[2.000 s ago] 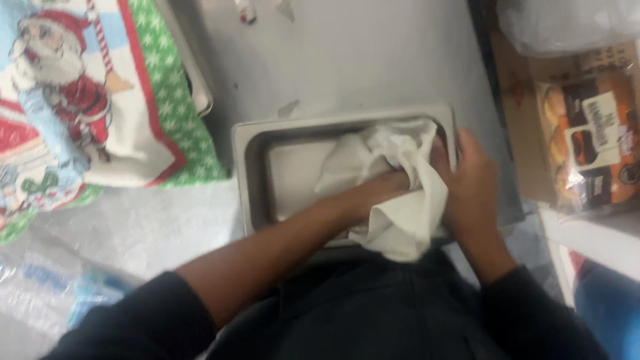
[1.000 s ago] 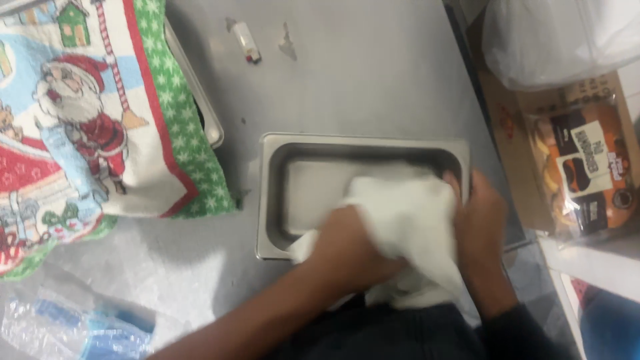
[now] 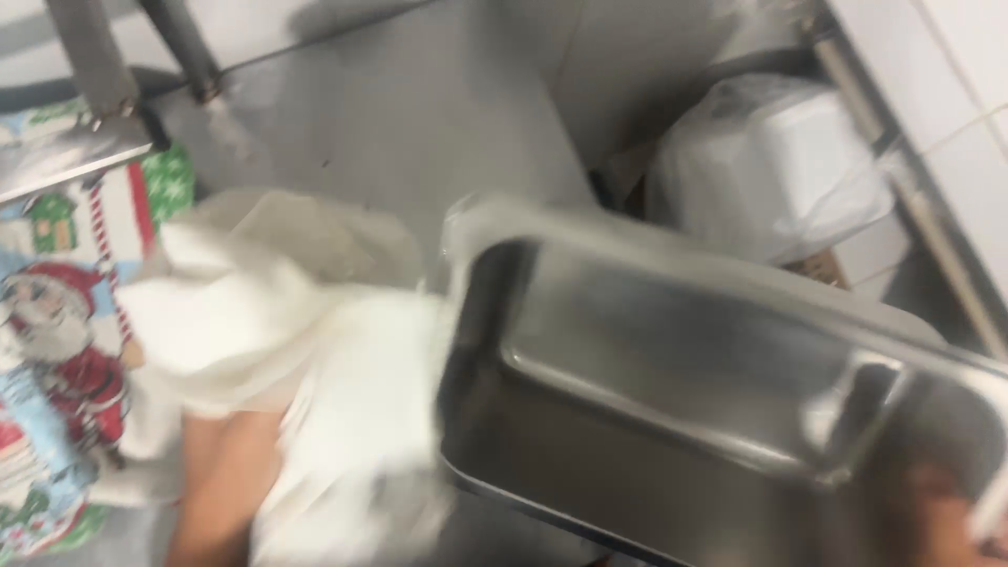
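Note:
A rectangular stainless steel pan [image 3: 661,370] is lifted and tilted at the right, its inside facing me. My right hand [image 3: 945,512] grips its near right end; the image is blurred there. My left hand [image 3: 228,465] is at the lower left, its fingers mostly hidden under a white cloth [image 3: 354,409] that it holds bunched up. The cloth hangs beside the pan's left end and lies over part of a Christmas-print towel [image 3: 63,346].
A grey metal table [image 3: 394,118] lies beneath. Metal legs or handles [image 3: 177,47] and a shiny metal edge [image 3: 79,157] are at the upper left. A white plastic bag [image 3: 772,165] stands beyond the table at the right, near a tiled wall [image 3: 961,102].
The pan has come up off the table in my right hand. The cloth has left the pan's inside and moved left with my left hand. The view has shifted strongly.

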